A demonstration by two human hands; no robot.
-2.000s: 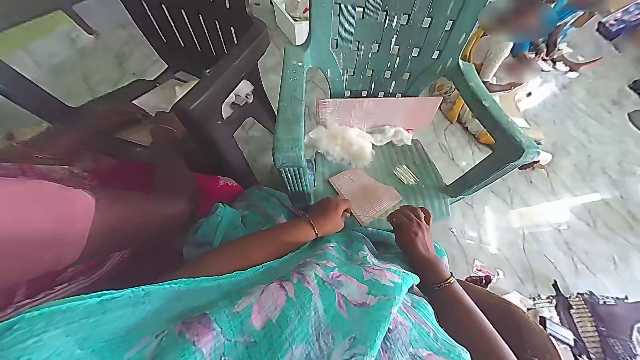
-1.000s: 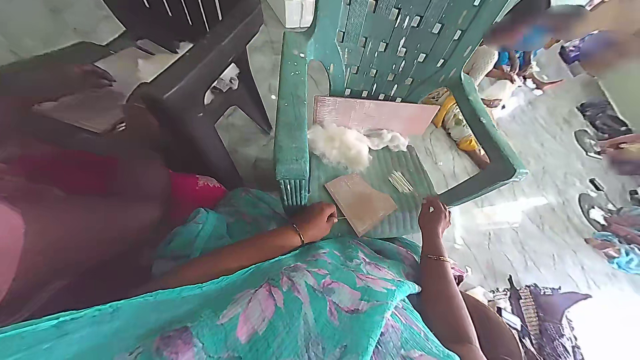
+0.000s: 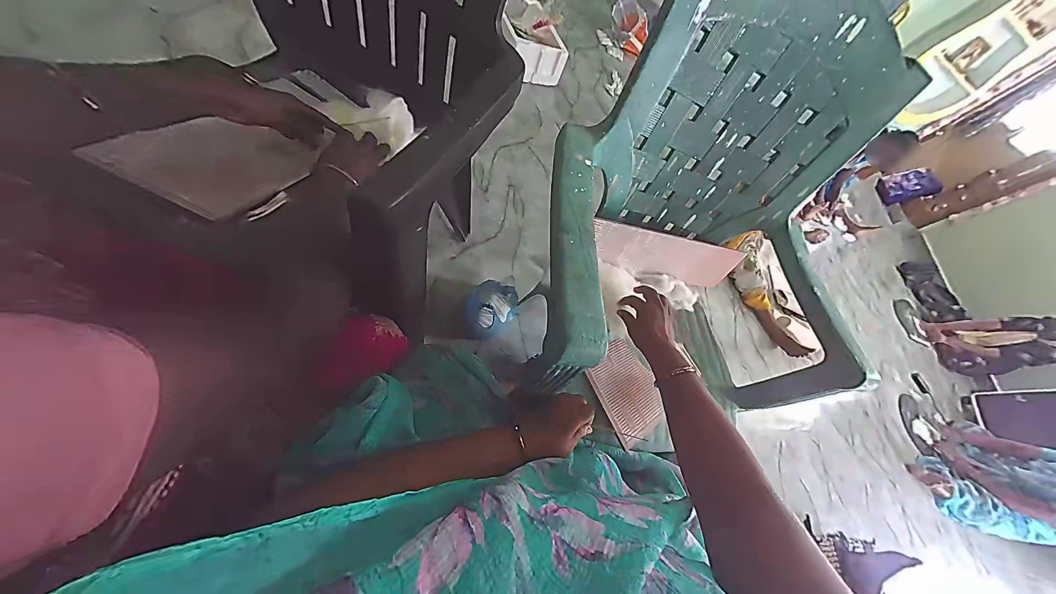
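Note:
On the seat of a green plastic chair (image 3: 580, 247) lie white cotton wool (image 3: 615, 285), a ribbed brownish board (image 3: 629, 388) and a pinkish board (image 3: 668, 250) that leans at the back. My right hand (image 3: 648, 318) reaches over the seat, its fingers spread and bent at the cotton wool; whether they grip any of it is not clear. My left hand (image 3: 561, 425) is closed in a fist beside the ribbed board, near the front of the seat. A thin stick-like thing shows by its fingers. The white sticks seen earlier are hidden.
At the left a person's hands (image 3: 351, 153) work with cotton at a dark plastic chair (image 3: 462, 124), a pale board (image 3: 206, 165) beside them. A blue and clear plastic bag (image 3: 493, 309) and a white box (image 3: 536, 49) are on the marble floor. Other people sit at the right.
My right hand has moved from the front edge of the seat up to the cotton wool. The left hand remains by the ribbed board. The view has shifted noticeably.

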